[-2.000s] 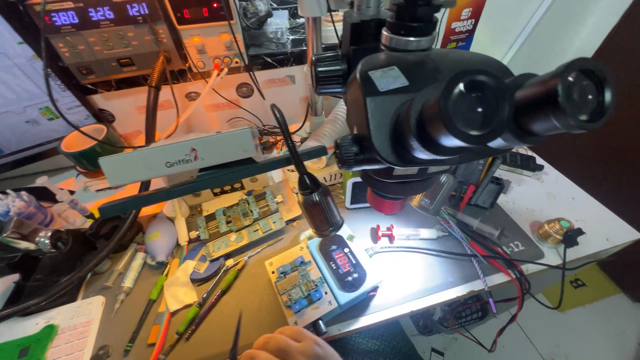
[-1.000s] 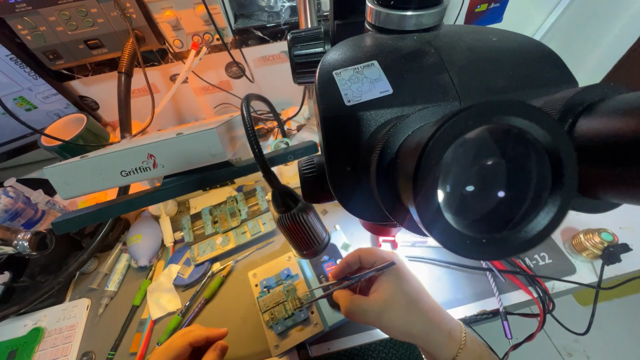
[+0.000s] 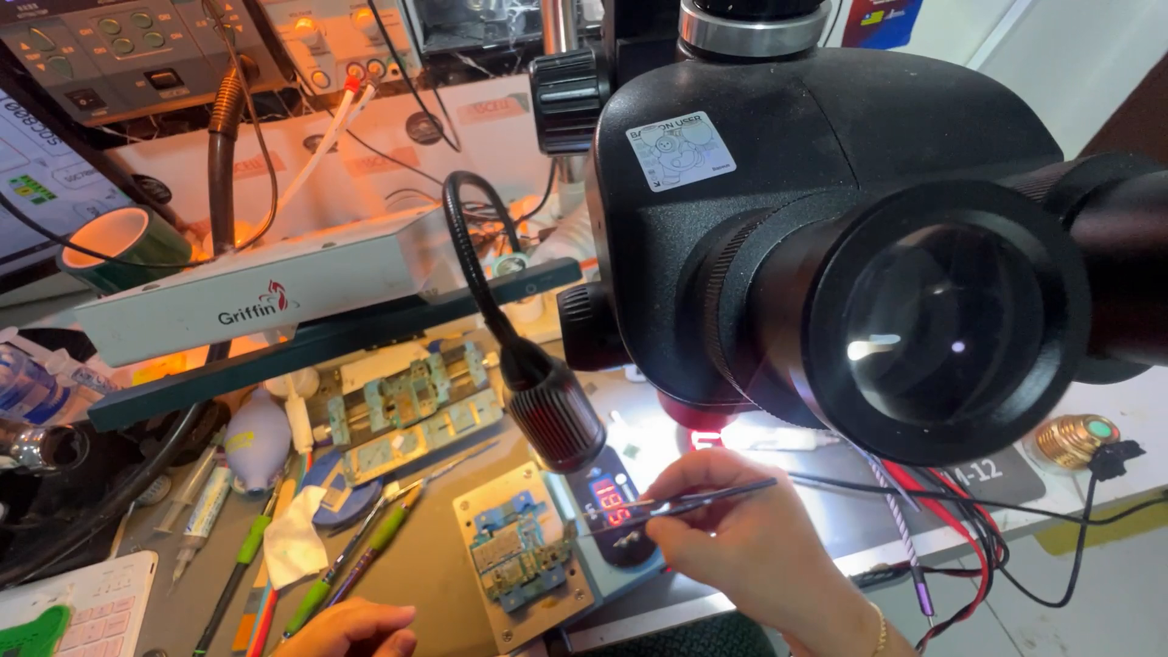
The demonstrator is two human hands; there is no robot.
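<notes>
My right hand grips a pair of dark metal tweezers, whose tips point left toward a small circuit board. The board sits clamped in a metal fixture on a preheating plate. Beside the plate, the heater's red digital display is lit, partly behind the tweezers. At the bottom edge my left hand rests with its fingers loosely curled, near green-handled tools; only part of it shows, and whether it holds anything is unclear. A black gooseneck lamp hangs just above the plate.
A black stereo microscope fills the upper right. Board holders, a rubber air blower, flux syringes and a white keyboard lie at left. Above them runs a white bar. Red and black cables hang at right.
Two seconds ago one hand showed at the bottom edge; since then my right hand has come in over the heater with the tweezers. The view has moved closer to the microscope.
</notes>
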